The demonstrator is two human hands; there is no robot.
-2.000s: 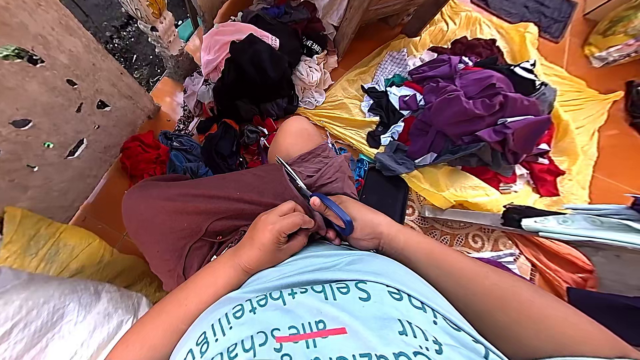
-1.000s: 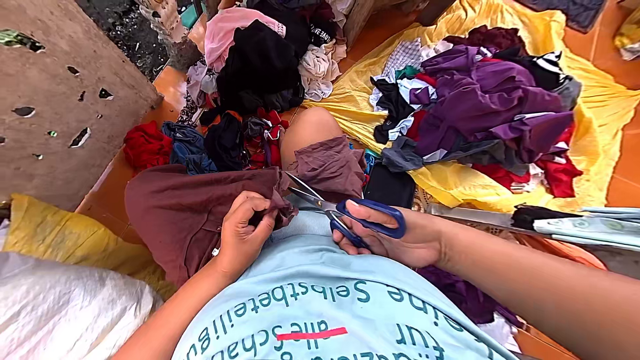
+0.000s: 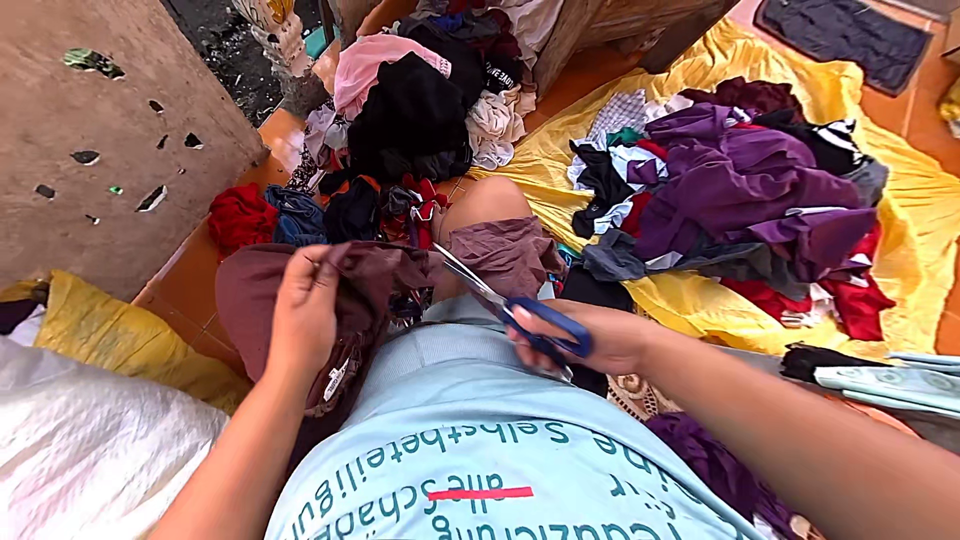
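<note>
My left hand (image 3: 307, 307) pinches the edge of a brown cloth garment (image 3: 255, 300), which hangs over my lap and shows an inner label with writing. In my right hand (image 3: 577, 337) is a pair of scissors with blue handles (image 3: 551, 324). Their blades point up and left, nearly closed, and lie over a second brown piece of cloth (image 3: 502, 251) near my bare knee (image 3: 491, 202). Whether the blade tips touch the garment's stretched edge I cannot tell.
A yellow sheet (image 3: 915, 247) on the tiled floor bears a heap of purple, red and black clothes (image 3: 742, 180). Ahead lies another pile with a black garment (image 3: 412, 112). A white sack (image 3: 90, 442) is at the left, below a board with holes (image 3: 112, 150).
My left hand has moved left and up with the garment's edge, away from my right hand. The scissor blades, spread a second ago, are now nearly together.
</note>
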